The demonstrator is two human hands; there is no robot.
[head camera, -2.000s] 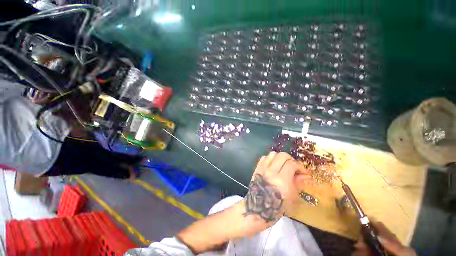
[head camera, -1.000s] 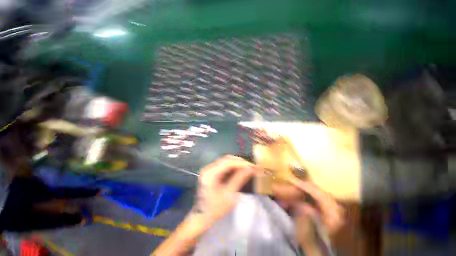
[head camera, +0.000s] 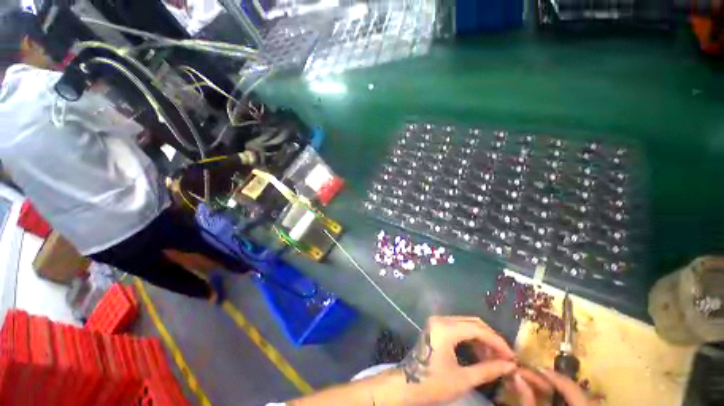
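Note:
My left hand (head camera: 456, 361) is at the bottom centre, with the thin solder wire (head camera: 373, 283) running into it from the reel. My right hand (head camera: 544, 386) is cut off by the bottom edge. It holds the soldering iron (head camera: 566, 345), whose tip points up, away from me. The fingertips of both hands meet; any small part between them is hidden. The pale yellow work board (head camera: 635, 361) lies beside and under the right hand. Small dark red parts (head camera: 520, 303) lie at its upper left. Small white-faced parts (head camera: 406, 254) are piled farther left on the green bench.
The board array (head camera: 508, 190) lies beyond the work board. A tan round-mouthed pot (head camera: 687, 301) stands right. The solder reel stand (head camera: 302, 226) is left. A blue bin (head camera: 302, 305) and red crates (head camera: 63, 365) are lower left. A person in a pale shirt (head camera: 87, 174) stands far left.
The view has swung, showing more of the left side and far bench. My hands have come together at the bottom edge. The iron's tip no longer points at the small dark parts.

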